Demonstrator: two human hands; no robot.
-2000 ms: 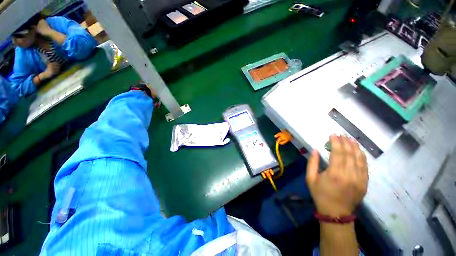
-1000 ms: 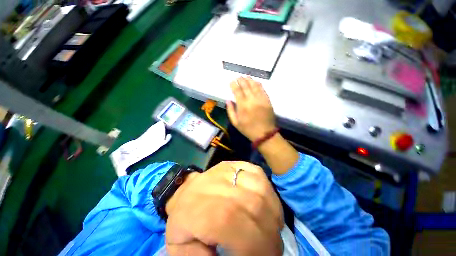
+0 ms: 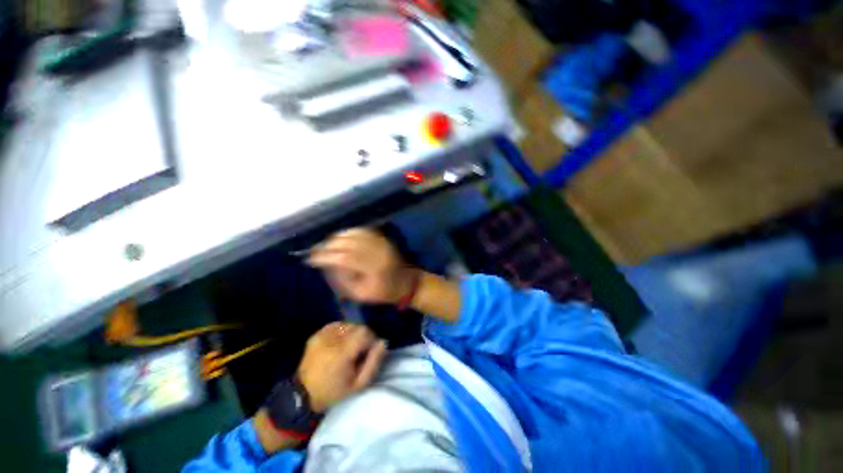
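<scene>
The picture is blurred. My right hand is in front of the machine's front edge, over the dark gap, with its fingers bent. A thin pale line shows at its fingertips; I cannot tell what it is. My left hand, with a black watch at the wrist, is just below it, close to my body, fingers curled. I cannot see whether it holds anything. The hands look apart. The white machine bed is beyond them. The teal fixture cover is only partly visible at the upper left.
The grey pendant with orange cable lies at the lower left. A red emergency stop and small round buttons are at the machine's front right. A pink pad lies beyond. A dark tray with maroon frames is right, near cardboard.
The view has turned right. My right hand has left the bed's front edge and is near my body. My left hand has moved away from the camera, and its fingers now show curled.
</scene>
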